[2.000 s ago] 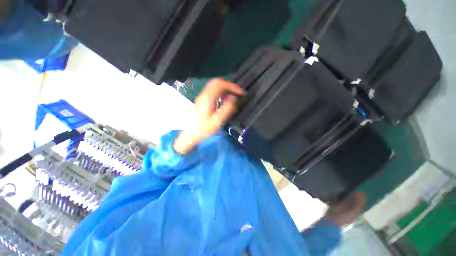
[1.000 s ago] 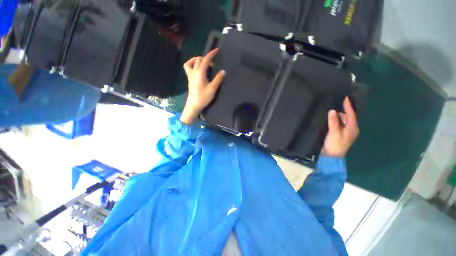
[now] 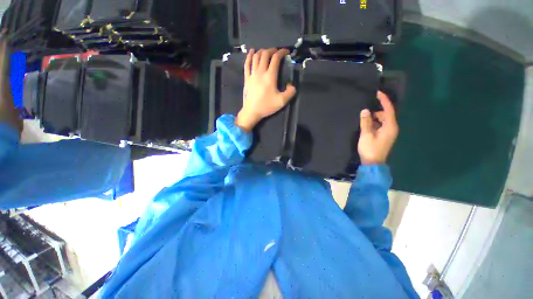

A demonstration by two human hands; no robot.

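Two dark tablets with whitish corner bits lie side by side in front of me, the left tablet (image 3: 234, 82) and the right tablet (image 3: 327, 111). My left hand (image 3: 266, 87) lies over the left tablet with its fingers near the far edge and the thumb apart. My right hand (image 3: 377, 131) is at the right edge of the right tablet, thumb and fingers apart and curled. Whether it grips the edge is unclear. Behind them lie two more tablets, a dark one (image 3: 272, 20) and one with yellow and white lettering (image 3: 356, 20).
Dark stacks (image 3: 108, 96) stand at the left, with more stacks (image 3: 111, 23) behind. The green mat (image 3: 456, 117) extends to the right. Another person's blue sleeve (image 3: 64, 172) is at the left edge. A slotted rack (image 3: 35, 251) is at the lower left.
The view has turned and straightened. My left hand has moved from the left tablet's left edge onto its upper part. My right hand stays by the right tablet's edge.
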